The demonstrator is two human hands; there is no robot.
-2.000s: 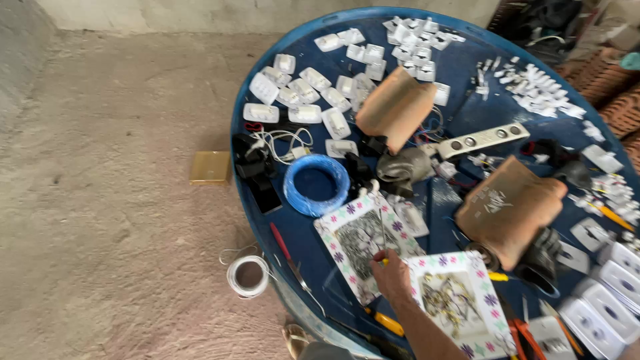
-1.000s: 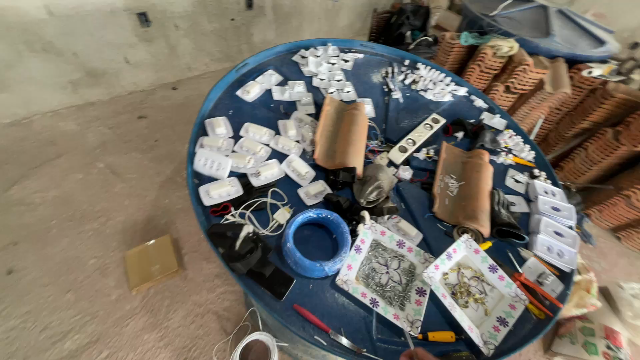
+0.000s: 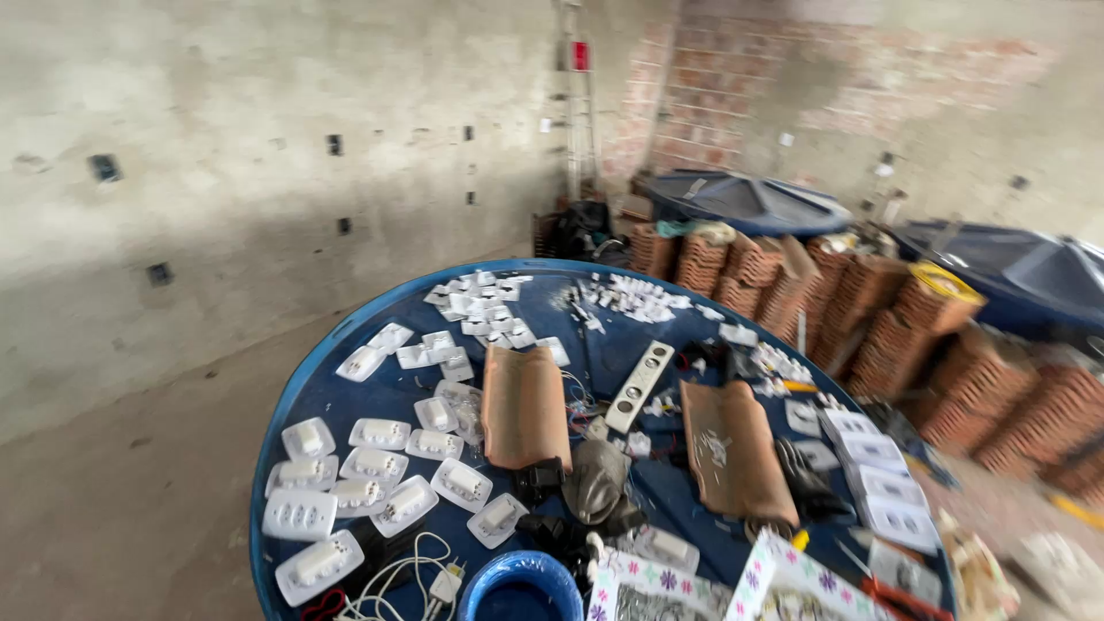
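Note:
Neither of my hands shows in the head view. On a round blue plastic lid (image 3: 289, 405) lie many white outlet and switch plates (image 3: 375, 464), two clay roof tiles (image 3: 524, 405) and a white power strip (image 3: 639, 386). A roll of blue cable or tubing (image 3: 522, 571) is cut off by the lower edge, beside a white cord with a plug (image 3: 445, 583). Two flower-patterned boxes (image 3: 668, 580) are partly visible at the bottom. Stacked white plates (image 3: 883, 479) stand at the right, near an orange-handled tool (image 3: 906, 595). Small white parts (image 3: 638, 297) lie at the far edge.
Stacks of clay roof tiles (image 3: 914, 345) stand behind and right of the lid. Two more blue lids (image 3: 750, 203) rest farther back. A ladder (image 3: 580, 112) leans at the wall corner. Wall boxes (image 3: 105, 168) are set in the plastered wall. A dark bag (image 3: 586, 228) sits behind the lid.
The view has swung up toward the walls. A hand that was over the flower-patterned boxes two seconds ago, and at the bottom edge one second ago, is out of sight.

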